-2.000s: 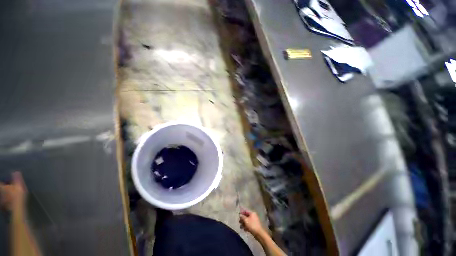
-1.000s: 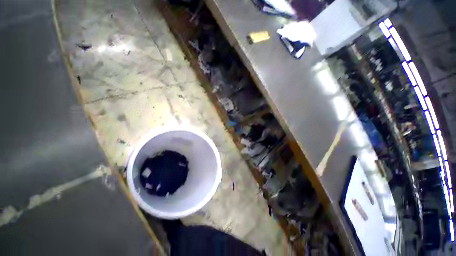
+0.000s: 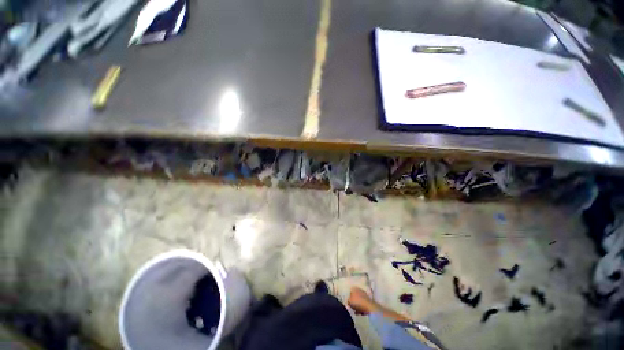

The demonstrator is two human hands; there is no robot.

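My right hand (image 3: 360, 301) is low in the middle of the view, small and blurred, beside my dark clothing and above the floor. Its fingers look curled, but I cannot tell whether it holds anything. My left hand is not in view. A round grey-white waste bin (image 3: 236, 301) stands on the floor at the lower left, with dark scraps (image 3: 205, 304) inside. A low fabric lay (image 3: 499, 92) with a white paper top and dark edge lies on the table at the upper right. A reddish weight (image 3: 436, 89) and several yellow-brown or greyish bars rest on it.
The long grey table (image 3: 267, 75) runs across the top, with a yellowish seam (image 3: 315, 75). A yellow weight (image 3: 107, 87) and a cut bundle (image 3: 161, 20) lie at its left. Scraps fill the shelf (image 3: 335, 169) under it. Dark scraps (image 3: 425, 257) litter the floor at right.
The view has turned right to face the table with the lay. The bin now sits lower left. The left hand, seen two seconds ago, is out of view; the right hand shows again.
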